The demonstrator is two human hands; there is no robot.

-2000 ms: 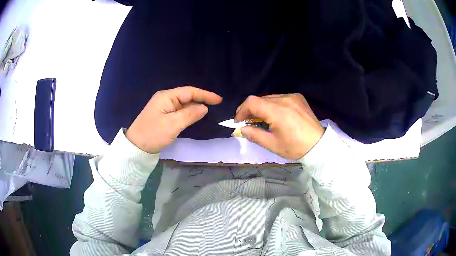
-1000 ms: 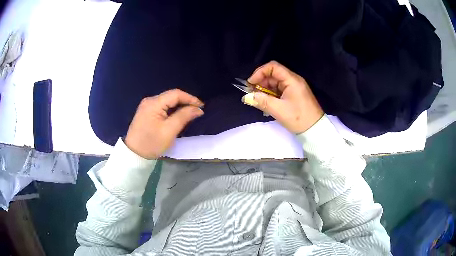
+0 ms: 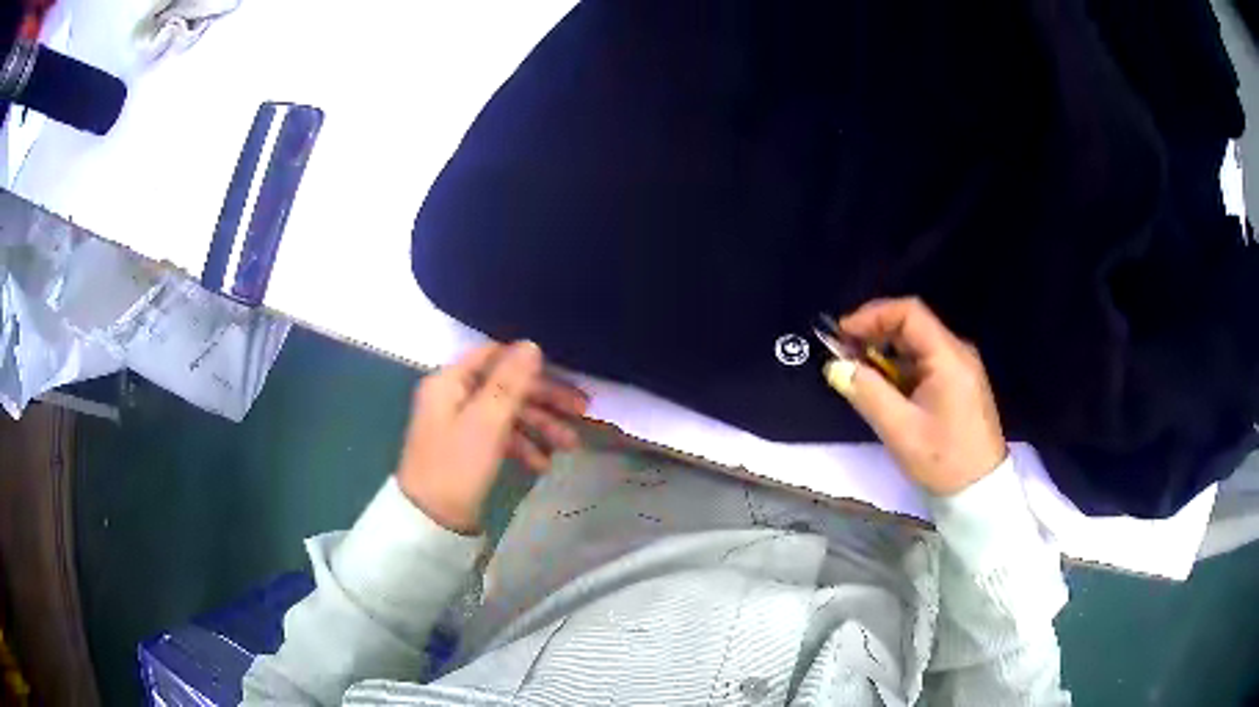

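Note:
A large dark navy garment (image 3: 621, 207) lies spread over the white table, its curved edge to the left. A small round white logo (image 3: 791, 348) shows on it near the front. My right hand (image 3: 922, 394) holds thread snips (image 3: 837, 341) just right of the logo, with the short blades pointing up and left. A pale yellow patch is on the right thumb. My left hand (image 3: 490, 425) is at the table's front edge by the garment's lower left edge, fingers spread and slightly blurred; no held thing shows.
A dark fabric strip with a white stripe (image 3: 262, 203) lies on the white table (image 3: 366, 83) at left. A dark cylindrical object (image 3: 69, 87) is at upper left. Clear plastic (image 3: 207, 339) hangs below the table's left edge. A blue bundle (image 3: 221, 642) is on the green floor. Loose threads lie on my lap.
The view has turned, so the table edge now slants. The logo now shows on the garment. My left hand has moved off the cloth to the table edge and its fingers have spread.

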